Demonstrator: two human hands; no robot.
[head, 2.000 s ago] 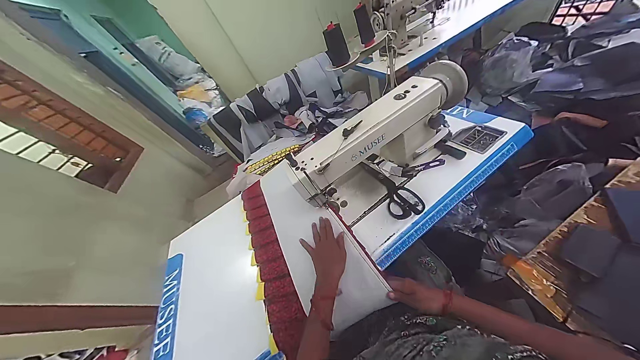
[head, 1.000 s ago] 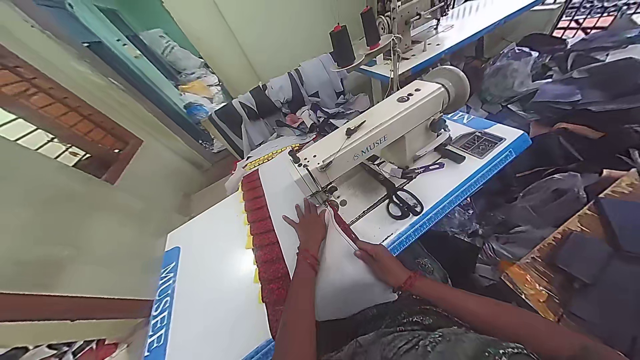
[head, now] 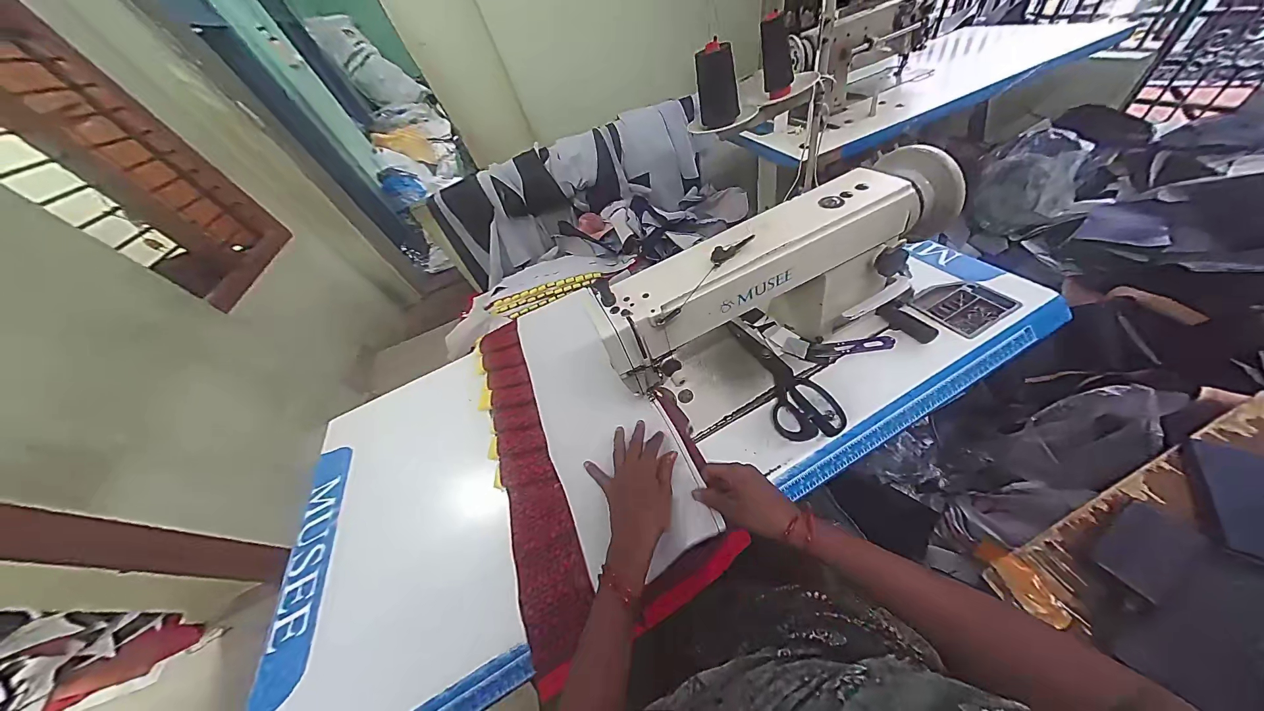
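Note:
Under the needle area of a cream Musee sewing machine (head: 780, 267) lies a long white panel (head: 568, 385) with a dark red patterned, pleated strip (head: 533, 494) along its left side. Yellow edging shows beyond the strip. My left hand (head: 637, 489) rests flat on the panel, fingers spread, just in front of the presser foot. My right hand (head: 746, 497) pinches the panel's right edge, where a dark red strip runs up to the needle. Black-handled scissors (head: 808, 407) and a purple-handled tool (head: 864, 346) lie on the machine bed, right of the needle.
The white table (head: 415, 513) has blue edges. Behind stand black thread cones (head: 717, 84) and a second sewing table (head: 978, 69). Grey and black cloth pieces (head: 573, 168) hang beyond the machine. Dark scraps and plastic bags (head: 1076, 434) pile at the right, near a worn wooden board (head: 1096, 523).
Since one second ago, my left hand has moved back from the needle and flattened on the panel. The panel's right edge, folded up earlier to show red, now lies flatter.

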